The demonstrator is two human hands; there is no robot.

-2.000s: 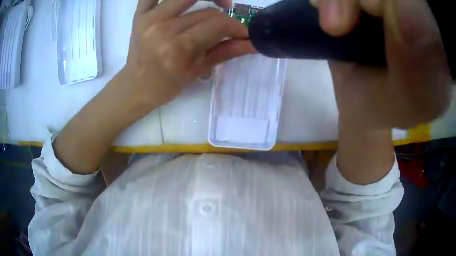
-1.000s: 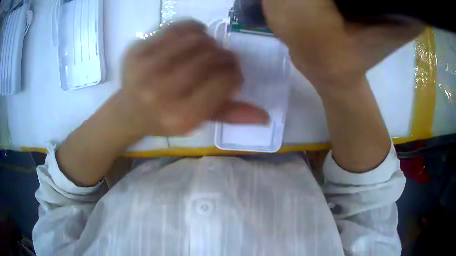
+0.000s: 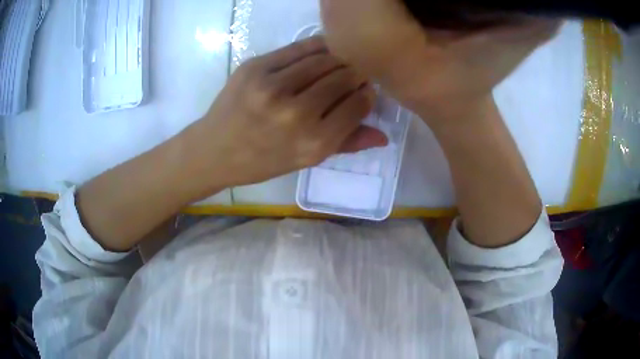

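Note:
A white power bank case [image 3: 347, 191] lies open on the foam sheet at the bench edge, ribbed side up, its far end hidden by my hands. My left hand [image 3: 298, 105] lies over the middle of the case with fingers curled and thumb extended; whether it holds anything is hidden. My right hand [image 3: 414, 59] is at the top edge, partly cut off, with its fingers around the black electric screwdriver [image 3: 505, 10]. A white cable loop [image 3: 306, 31] shows beyond my left hand. The circuit board is hidden.
Another open white case [image 3: 116, 59] lies at the upper left, with a closed ribbed power bank [image 3: 21, 59] at the far left. Yellow tape [image 3: 595, 119] runs along the right side and front edge of the white foam sheet [image 3: 189, 70]. Shiny plastic film shows at the right.
Over the last second my left hand has moved a little right and up over the case. My right hand has shifted left. The board's green strip, seen before, is now covered.

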